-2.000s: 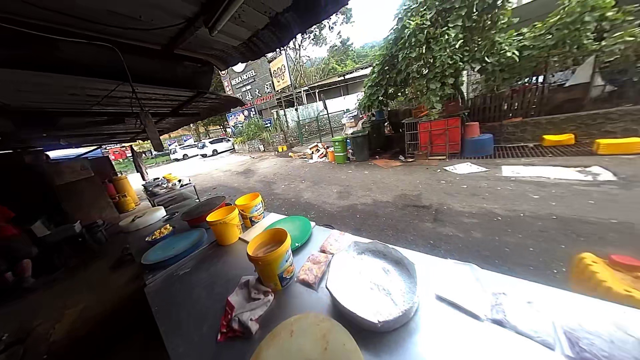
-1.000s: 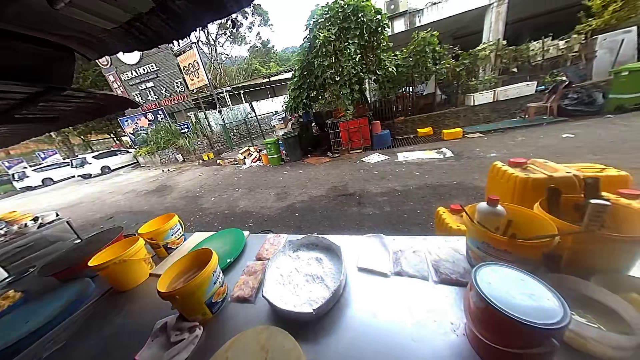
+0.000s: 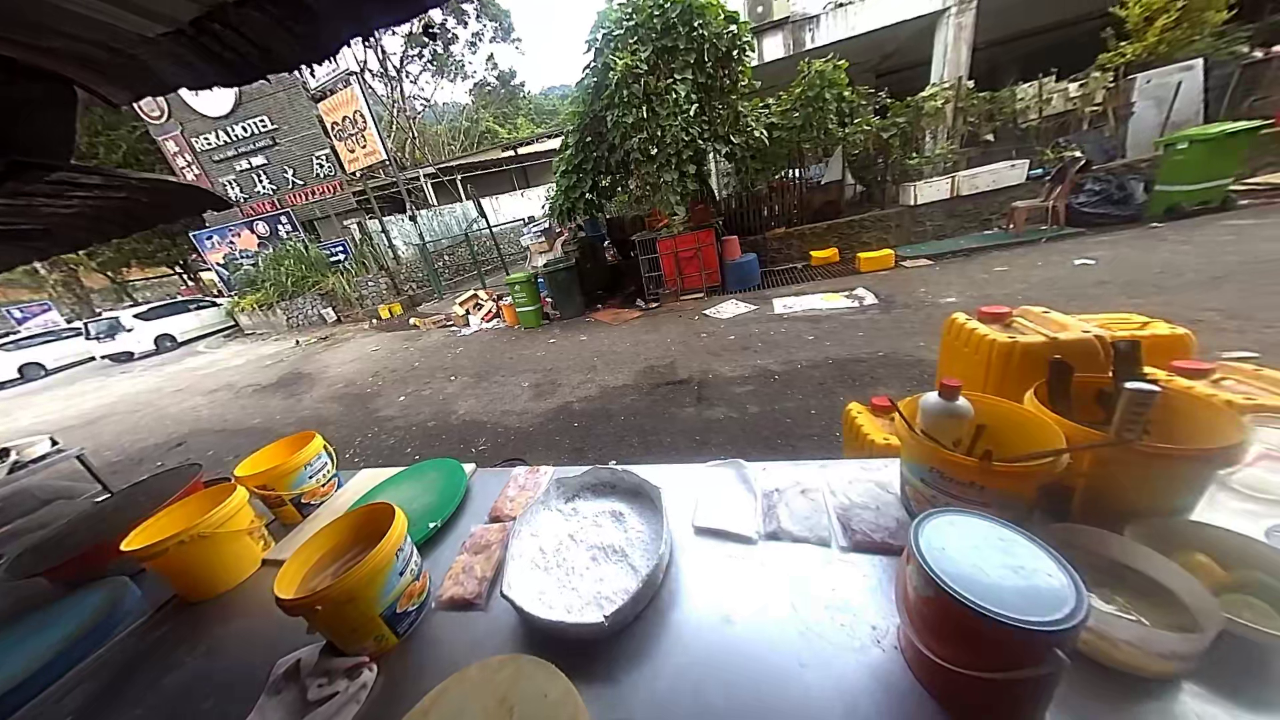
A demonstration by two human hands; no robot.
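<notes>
Neither of my hands shows in the head view. On the steel table sits a wide metal basin of white powder. Bagged reddish food lies along its left side. Left of that stands a yellow plastic bucket, with a crumpled cloth in front of it. A round pale board is cut off by the bottom edge. Several flat clear bags lie right of the basin. A lidded red-brown tub stands near the right front.
Two more yellow buckets and a green round lid are at the left. Large yellow buckets with bottles and tools, yellow jerrycans and bowls crowd the right. A paved road runs beyond the table.
The view has swung far to the right since the oldest frame, bringing the lidded tub and the right-hand buckets into sight. Nothing on the table has plainly moved.
</notes>
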